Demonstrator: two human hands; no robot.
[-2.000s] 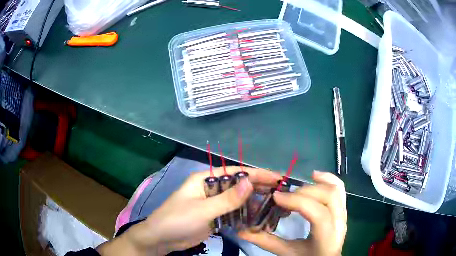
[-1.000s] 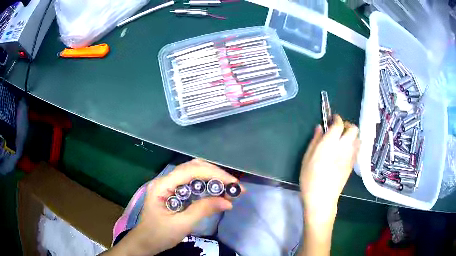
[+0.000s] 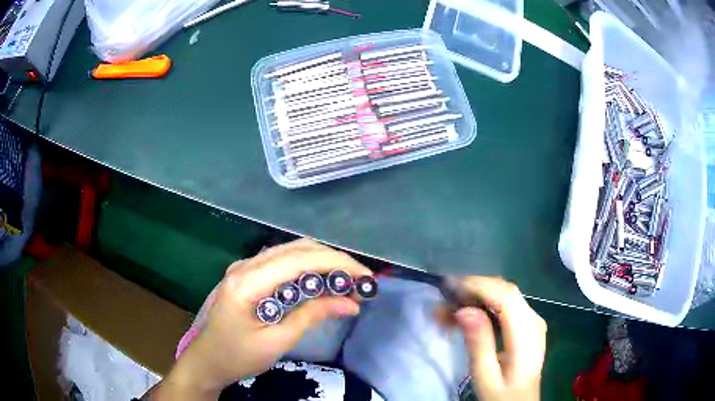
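Note:
My left hand (image 3: 263, 305) grips several wired cylinders (image 3: 311, 285) side by side above the lap, their dark round ends with pale centres facing up. My right hand (image 3: 498, 329) holds a slim dark tool (image 3: 453, 290), blurred, its thin tip pointing left toward the rightmost cylinder. A bit of red wire shows by that cylinder; whether the tip touches it I cannot tell. The packing box (image 3: 276, 149) on the green table holds rows of cylinders with red wires along the middle. The bulk tub (image 3: 582, 196) at right holds loose, jumbled cylinders.
An orange-handled cutter (image 3: 132, 67) lies at left beside a plastic bag (image 3: 129, 31) and a grey-white box (image 3: 39, 39). A clear lid (image 3: 478, 35) lies beyond the packing box, with a white strip. Loose cylinders (image 3: 302, 5) lie at the back. An open carton (image 3: 102, 313) stands below.
My right hand has picked up the slim tool from the table and brought it down and left, near the cylinders. My left hand still holds the cylinders, nearly unmoved over the last second.

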